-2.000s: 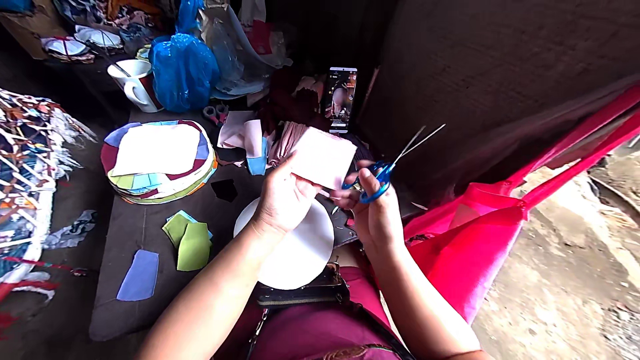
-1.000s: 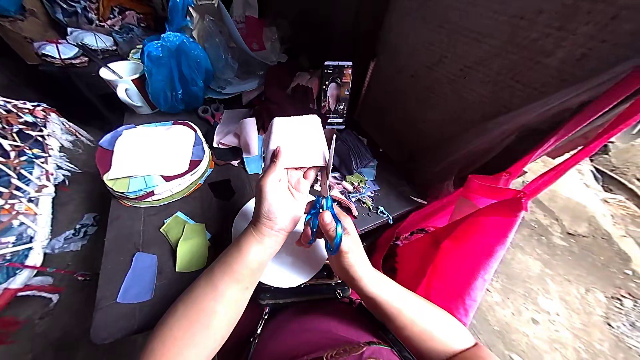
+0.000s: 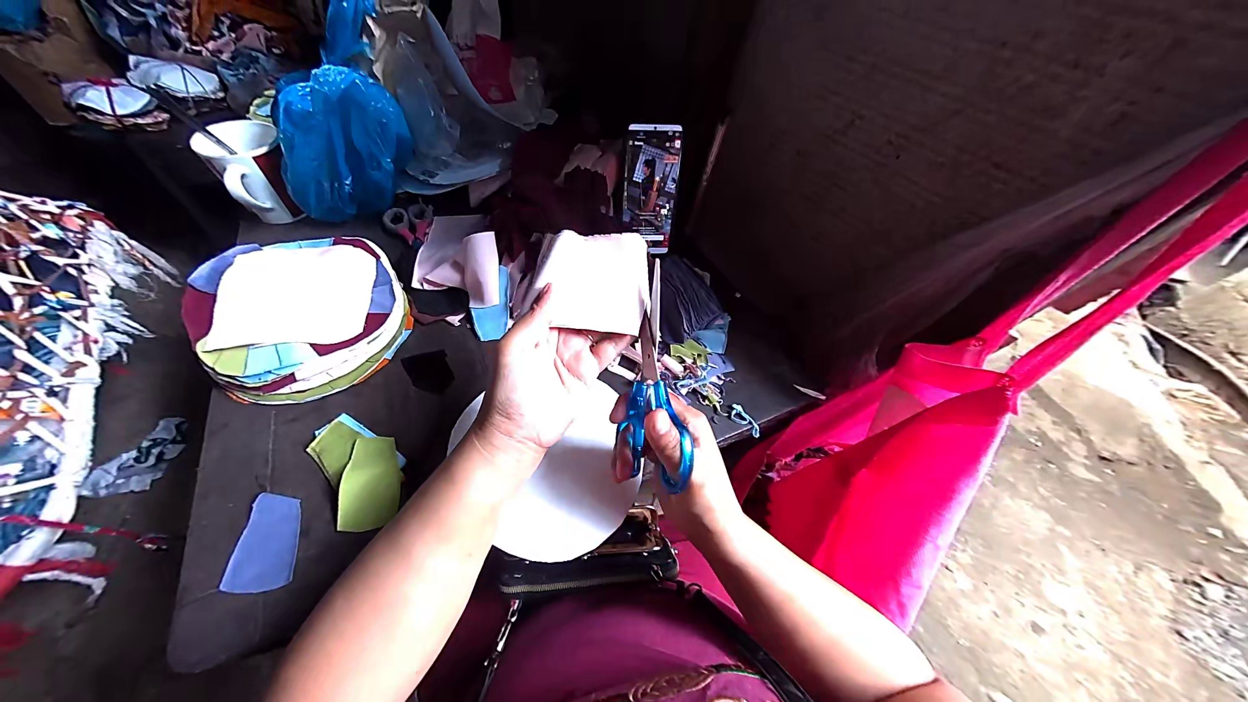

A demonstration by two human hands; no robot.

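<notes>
My left hand [image 3: 536,390] holds a stack of pale fabric pieces [image 3: 597,281] up over the dark table. In my right hand [image 3: 673,444] are blue-handled scissors [image 3: 650,390], blades pointing away from me along the right edge of the pale fabric. Below my hands lies a white round piece [image 3: 570,502], partly hidden by my left hand and forearm. To the left, a pale cloth piece [image 3: 292,292] tops a stack of round patchwork pieces [image 3: 292,373]. Green fabric pieces [image 3: 370,485] and a lavender piece [image 3: 261,543] lie nearer the table's left edge.
A smartphone [image 3: 653,185] stands upright at the back. A mug [image 3: 249,171] and a blue plastic bag [image 3: 343,141] are at the back left. Fabric scraps [image 3: 704,375] lie right of my hands. A pink cloth bag [image 3: 877,487] hangs at the right; a woven rag piece [image 3: 49,380] is far left.
Two seconds ago the scissors pointed up and right, apart from the pale fabric; now their blades are at its right edge. The fabric has turned more upright in my left hand.
</notes>
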